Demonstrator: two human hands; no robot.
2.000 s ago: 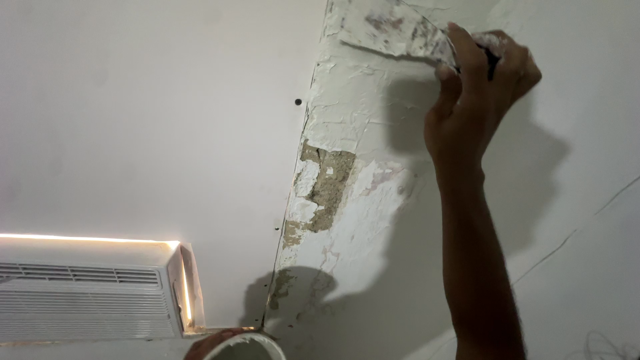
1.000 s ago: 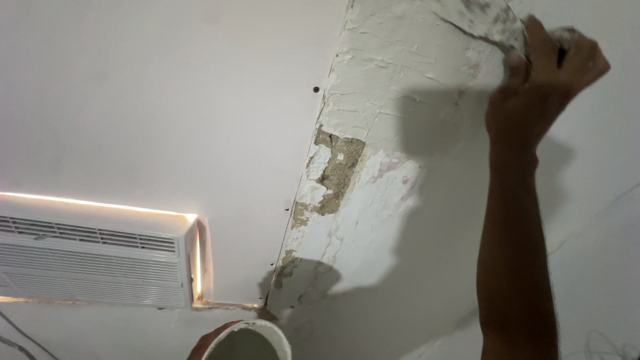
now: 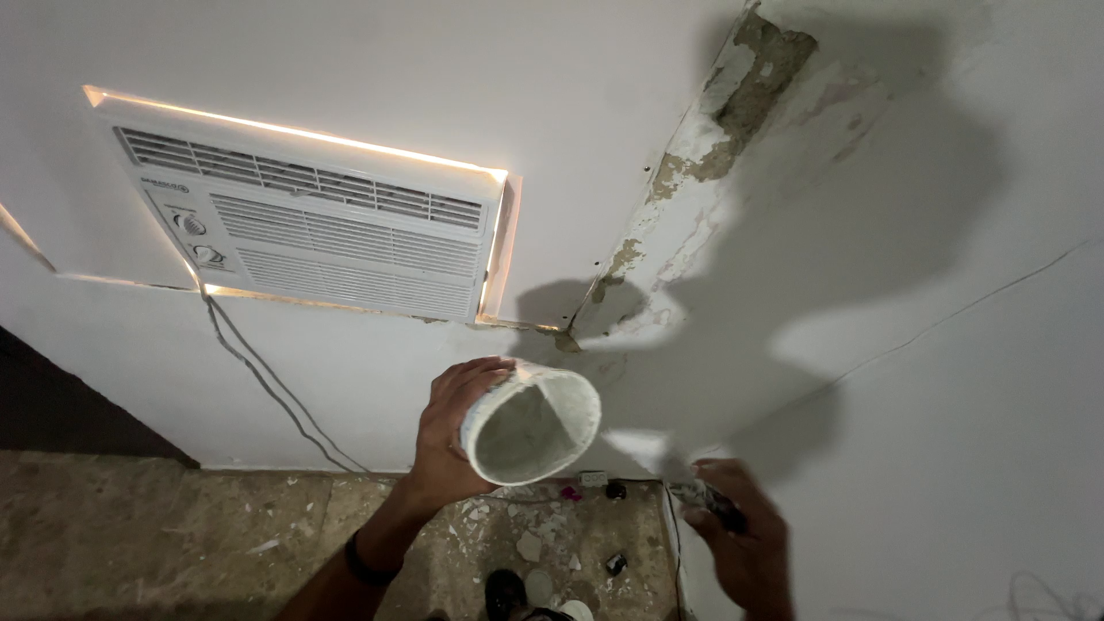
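My left hand [image 3: 448,423] grips a round white tub [image 3: 530,427] from its left side, its mouth tipped toward the camera. Greyish-white compound lies inside. By its handle, my right hand [image 3: 746,535] holds a putty knife [image 3: 668,466], whose blade points left toward the tub's rim without touching it. Some white stuff shows on the blade, which is slightly blurred. Above both hands, the wall corner has a strip of bare, chipped plaster [image 3: 763,73] with pale patches around it.
A white air conditioner [image 3: 319,224] sits in a wall opening with light leaking around its edges. Cords [image 3: 276,397] hang below it. Plaster chips [image 3: 530,545] litter the floor near a black shoe [image 3: 504,593]. A wall socket [image 3: 593,477] is low down, and a thin crack [image 3: 957,302] crosses the right wall.
My right hand has brought the putty knife down from the upper wall to beside the tub. My left hand and the tub now show more fully. The view has tilted down.
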